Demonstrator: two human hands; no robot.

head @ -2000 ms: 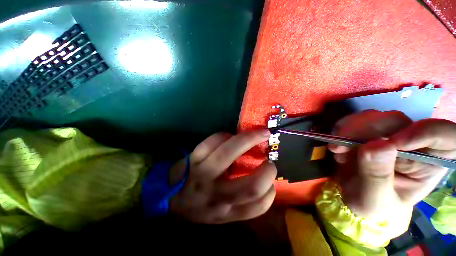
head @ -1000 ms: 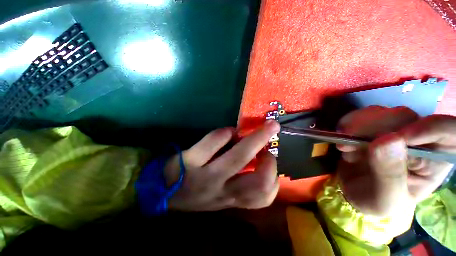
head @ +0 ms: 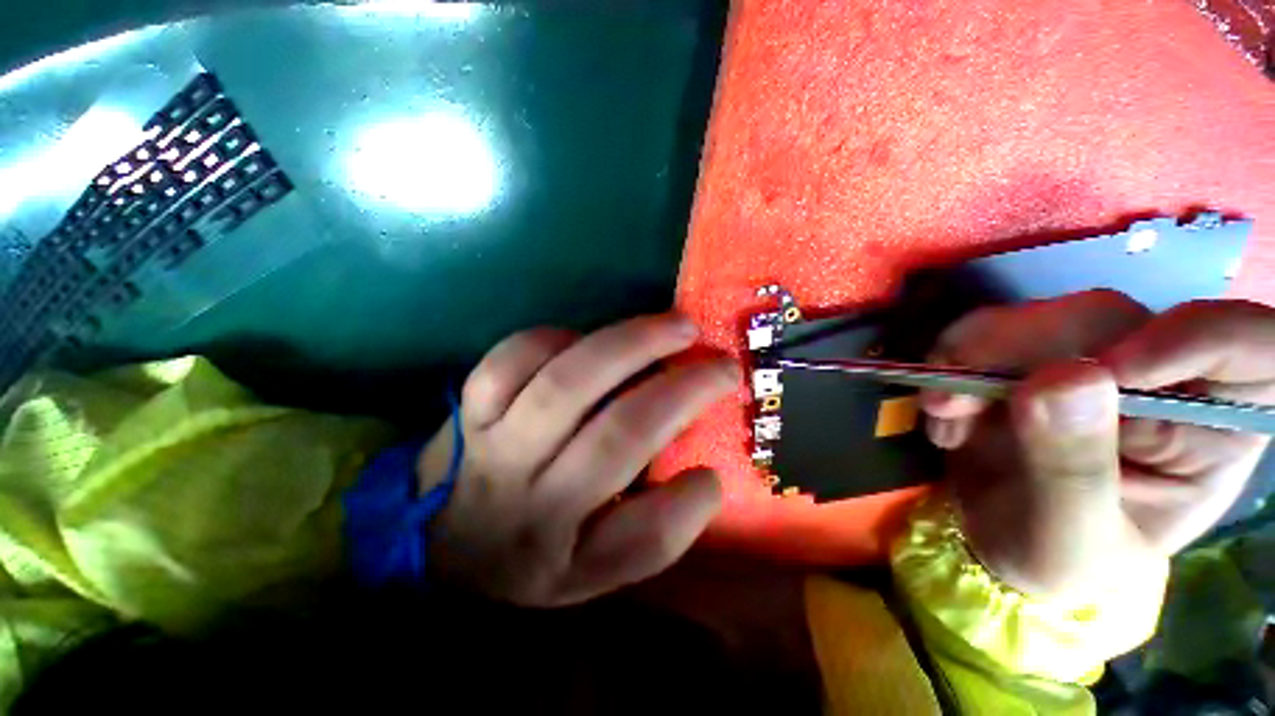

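A dark circuit board [head: 839,434] lies on the orange-red work mat [head: 895,140], with a row of small silvery and white connectors [head: 762,381] along its left short edge. My right hand [head: 1105,434] holds thin tweezers [head: 895,375] like a pen, over the board. Their point is at the connector edge, beside a small dark spot; whether they grip a piece there, I cannot tell. My right hand hides the middle of the board. My left hand [head: 594,455] lies just left of the board, fingers slightly apart and empty, with a blue band at the wrist.
A clear sheet with slanting rows of small black pads [head: 189,161] lies on the glossy green bench [head: 559,182] at the upper left. The mat's left edge meets the bench. A shiny red bumpy surface shows at the top right corner. Yellow sleeves reach in from below.
My left hand has drawn back to the left, off the connector edge, uncovering more of it. The tweezers' point remains at the edge. The board has shifted very slightly.
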